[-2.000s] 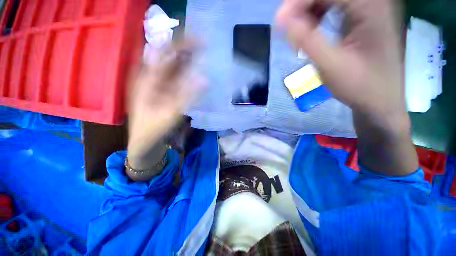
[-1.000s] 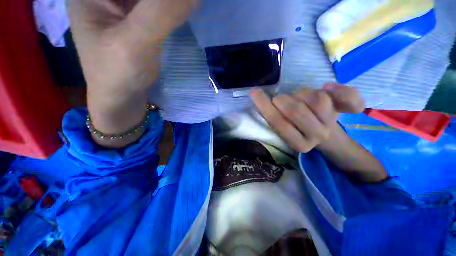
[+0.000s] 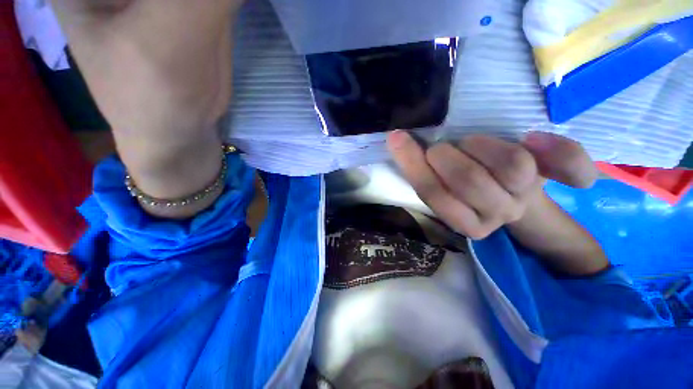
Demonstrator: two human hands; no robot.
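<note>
A glossy black phone (image 3: 384,91) lies on the pale ribbed mat (image 3: 266,114). A milky translucent film sheet (image 3: 365,23) covers its far part and runs out of the top edge. My right hand (image 3: 479,178) is at the phone's near edge, the index fingertip touching or just beside it, the other fingers curled. My left hand (image 3: 152,61) is raised at the upper left; its fingers are cut off by the top edge, so what it holds cannot be seen.
A block with white, yellow and blue bands (image 3: 608,68) lies on the mat at the upper right. A red tray (image 3: 30,152) stands at the left, with crumpled white material (image 3: 42,30) beside it. Another red tray (image 3: 653,181) shows at the right below the mat.
Since two seconds ago, the view has come closer, the film has appeared over the phone, and my right hand has come down to its near edge. Over the last second the hands barely move.
</note>
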